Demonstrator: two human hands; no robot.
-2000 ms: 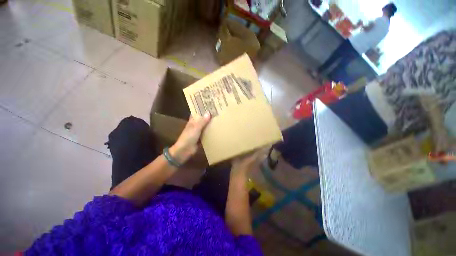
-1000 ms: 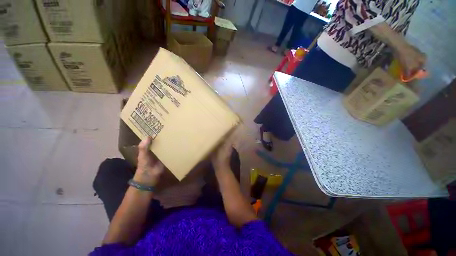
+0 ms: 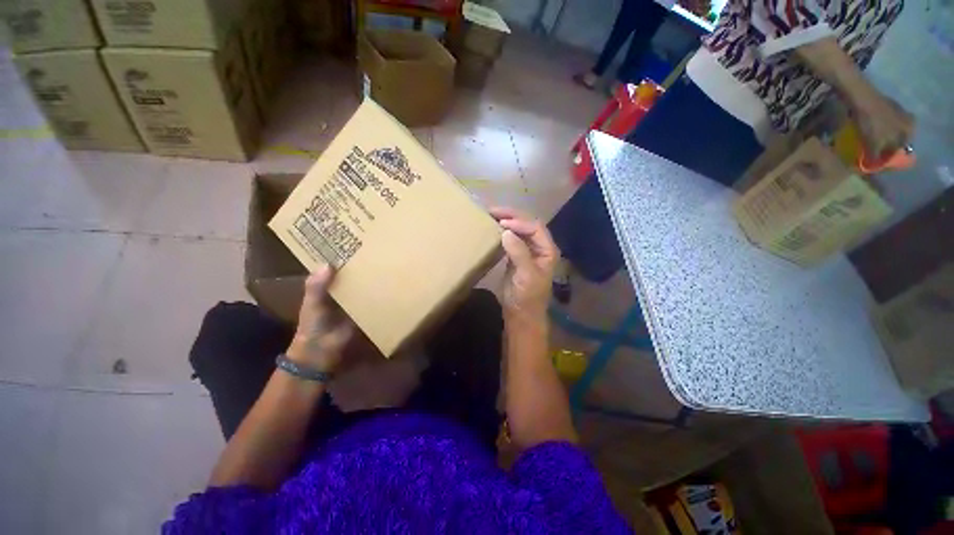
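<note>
A closed tan inner carton (image 3: 403, 246) with black print is held tilted above my lap. My left hand (image 3: 320, 324) grips its lower left edge, thumb on the printed face and the other fingers hidden beneath. My right hand (image 3: 526, 270) is at its right corner, with thumb and fingertips at the edge; whether they pinch the box or only touch it is hard to tell. An open shipping carton (image 3: 270, 282) stands on the floor beyond my knees, partly hidden behind the inner carton.
Sealed master cartons (image 3: 176, 99) are stacked at the upper left. A speckled table (image 3: 722, 313) is on the right, where another person's hand (image 3: 887, 128) holds an orange tool at a small box (image 3: 811, 204). A carton of retail packs (image 3: 769, 470) is at the lower right. A red stool (image 3: 617, 120) stands behind.
My right hand has moved from under the inner carton up to its right corner. The view has swung right and levelled since the first frame, and the inner carton has turned.
</note>
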